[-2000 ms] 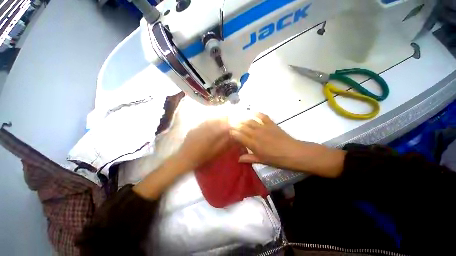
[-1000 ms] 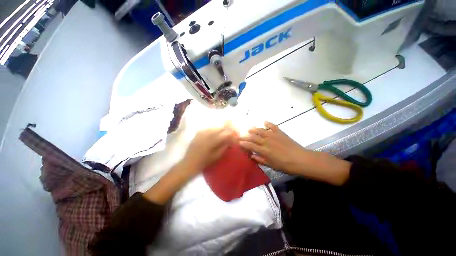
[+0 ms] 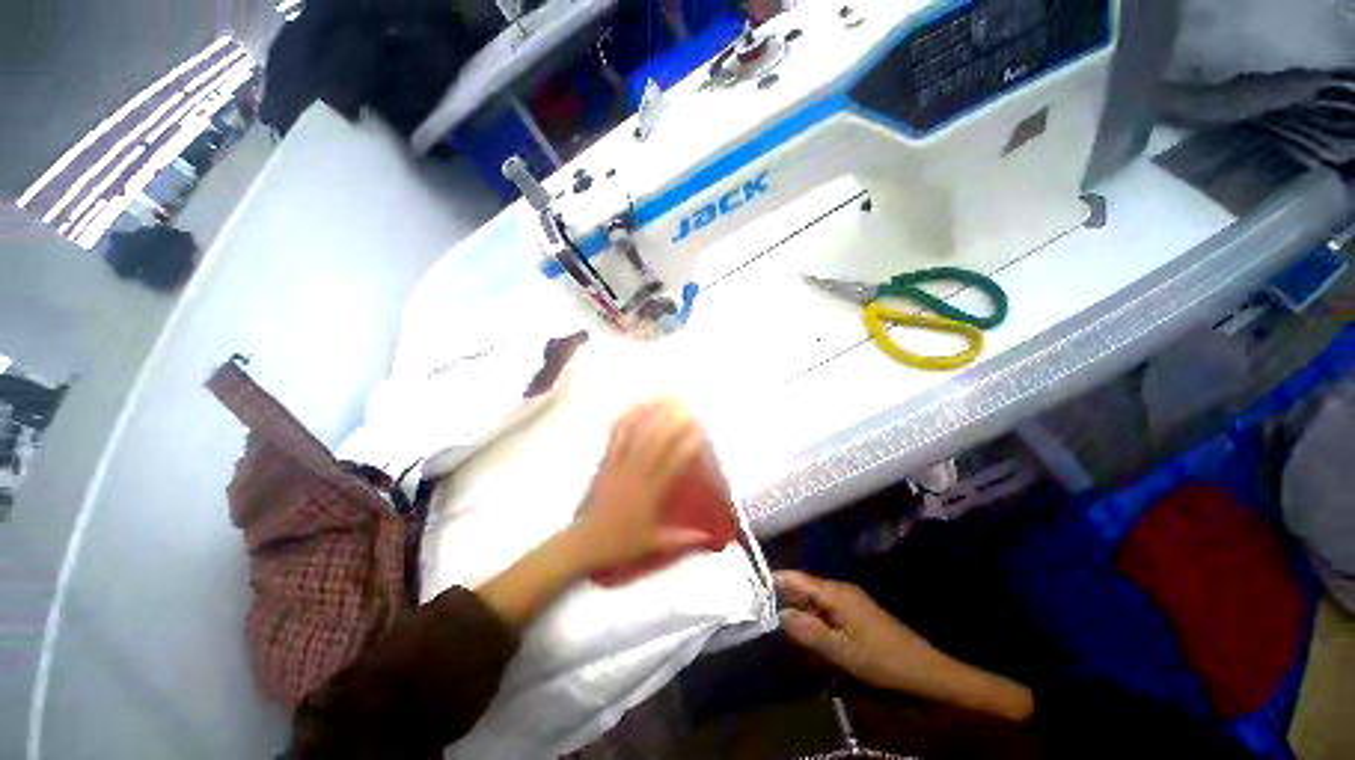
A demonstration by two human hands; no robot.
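Note:
A red pocket piece (image 3: 687, 512) lies on the white garment lining (image 3: 513, 498), in front of the sewing machine's needle area. My left hand (image 3: 642, 483) lies spread and a little blurred on top of the red piece. My right hand (image 3: 832, 616) is at the lining's right edge, below the table's front edge; its fingertips touch the edge, but whether they pinch it cannot be told. The presser foot area (image 3: 654, 316) is washed out by the lamp. Brown checked shell fabric (image 3: 320, 557) hangs on the left.
Scissors (image 3: 921, 316) with green and yellow handles lie right of the needle. The white JACK machine (image 3: 743, 178) stands behind. Grey cut pieces (image 3: 1263, 141) are at the far right. A blue crate (image 3: 1107, 579) with a red piece (image 3: 1219, 587) is below right.
My right hand has left the red piece and moved down to the lining's right edge. My left hand has spread over the red piece. The view has shifted, showing more at the right.

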